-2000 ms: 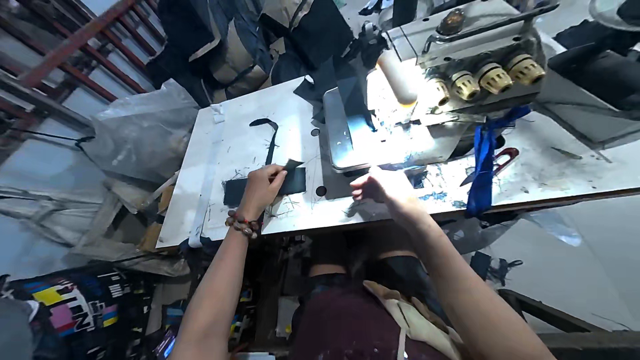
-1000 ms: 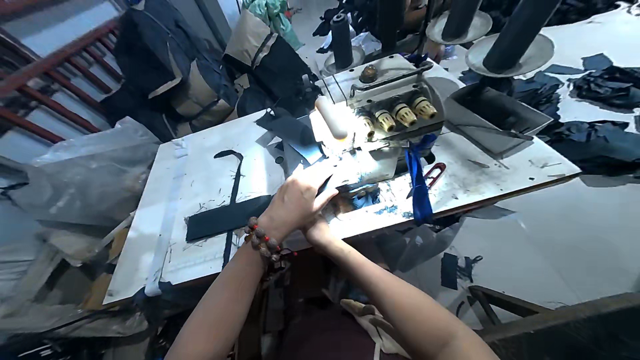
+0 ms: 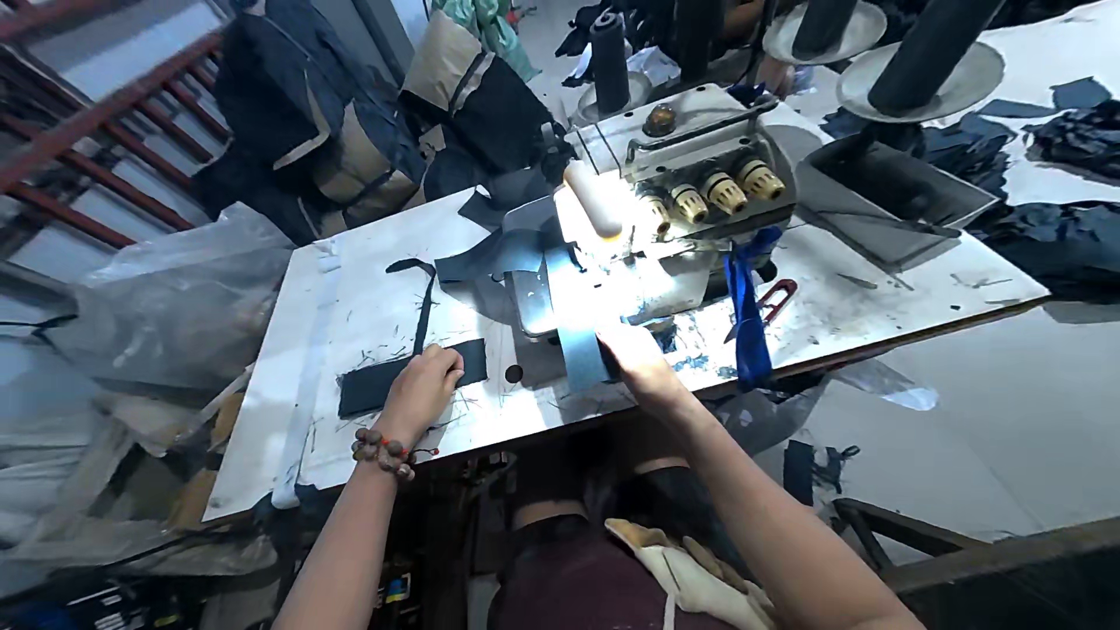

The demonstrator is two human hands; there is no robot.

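Note:
My left hand, a beaded bracelet at its wrist, rests with curled fingers on a dark rectangular fabric piece lying on the white table. Whether it pinches the fabric does not show. Beside the sewing machine's lit needle area, my right hand holds the edge of a blue-grey fabric strip that runs over the machine bed. The industrial sewing machine, probably an overlock, has several cream tension dials. A narrow dark strip reaches from above down to my left hand.
Red-handled thread snips lie right of a hanging blue ribbon. Behind the machine are a grey metal tray and dark thread cones on stands. A clear plastic bag hangs left of the table, near a red railing.
My hands were together by the needle area one second ago. My left hand has since moved left onto the dark fabric piece, and a blue-grey strip now shows at my right hand.

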